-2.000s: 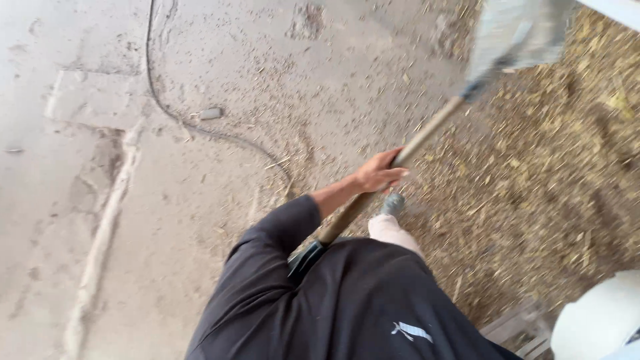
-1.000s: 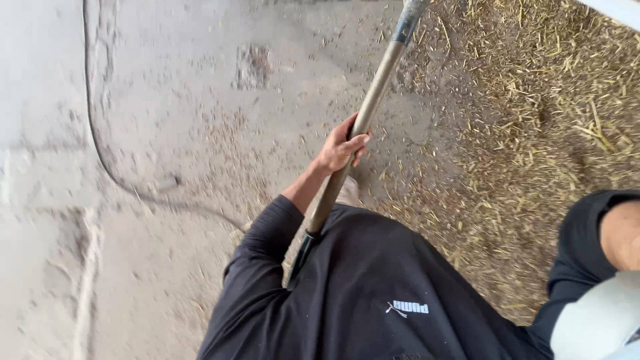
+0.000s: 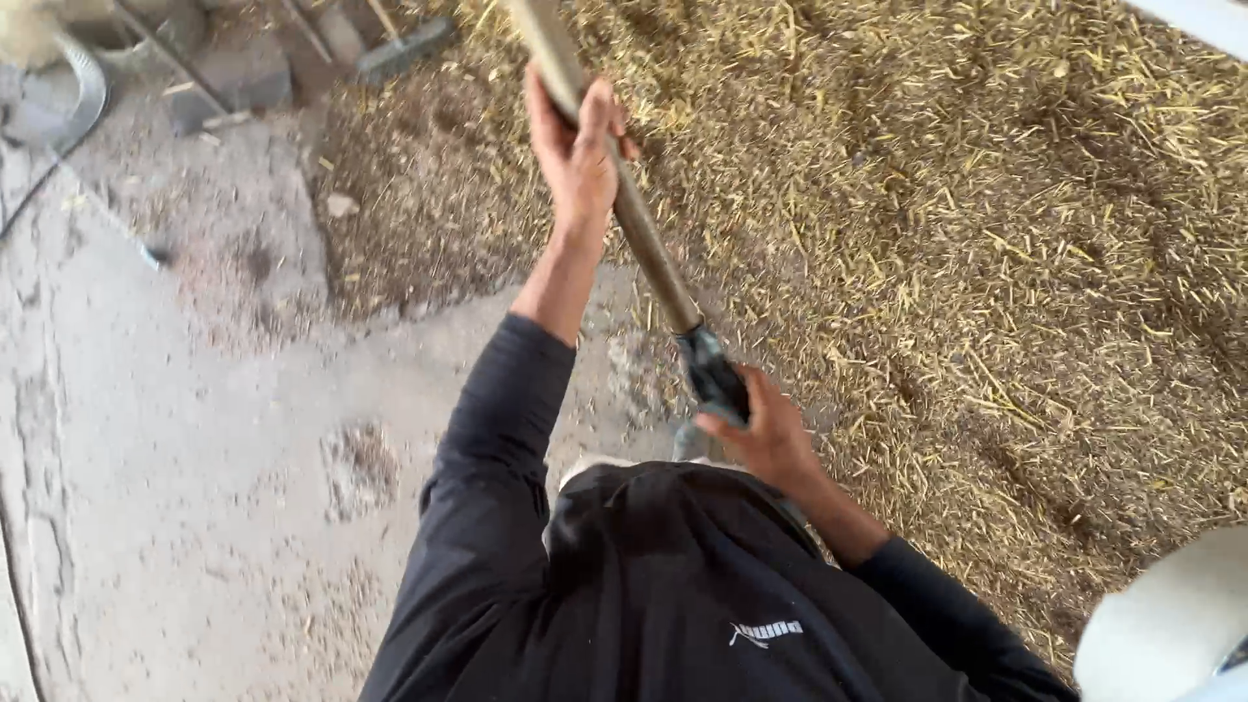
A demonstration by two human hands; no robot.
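Observation:
My left hand is wrapped around the upper part of a long wooden tool handle, which runs diagonally across the head view. Lower down, my right hand closes on the black grip at the handle's near end, close to my body. The far end of the tool lies beyond the top edge and is out of view. Loose chopped straw covers the ground beneath and to the right of the handle.
Bare concrete spreads over the left side, with scattered bits of straw. At the top left are a broom head, a grey hose and other handles. A white rounded object stands at the lower right.
The tool has swung from pointing up and right to pointing up and left. My right hand, hidden earlier, now shows on the grip. The view has turned towards the straw.

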